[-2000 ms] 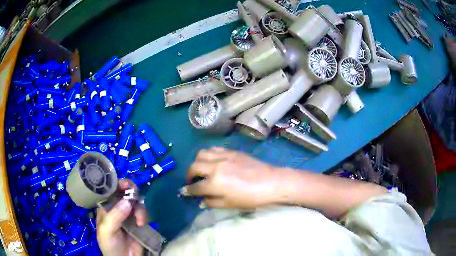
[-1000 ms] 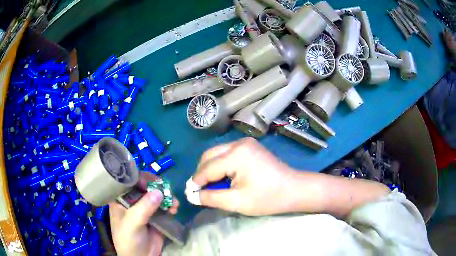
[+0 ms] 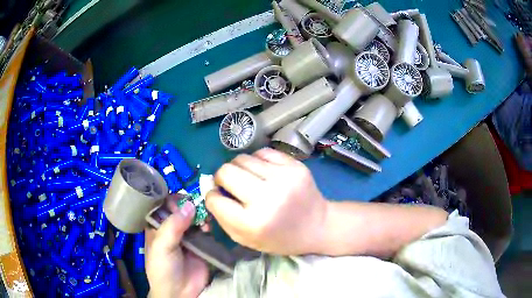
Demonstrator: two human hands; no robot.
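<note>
My left hand (image 3: pixel 178 256) holds a beige-grey fan body (image 3: pixel 129 198) at its open handle, with the round drum head up to the left. A green circuit board (image 3: pixel 200 210) shows at my left thumb, at the open handle. My right hand (image 3: pixel 271 201) is closed beside the board, touching or nearly touching it. A white covering (image 3: pixel 206 185) shows at its fingertips. Whatever my right fingers pinch is hidden; no blue cell is visible in them.
A carton (image 3: pixel 10 233) of blue battery cells (image 3: pixel 111 134) stands at left. Fan bodies (image 3: pixel 294 110) lie piled on the blue-green bench (image 3: pixel 373 195). A pale rail (image 3: pixel 204 43) runs behind. A parts carton (image 3: pixel 487 174) is at lower right. Part of another person (image 3: pixel 516 125) shows far right.
My left hand and the fan body have moved right. My right hand has moved left to the board. The blue cell seen in my right hand one second ago is now hidden from view.
</note>
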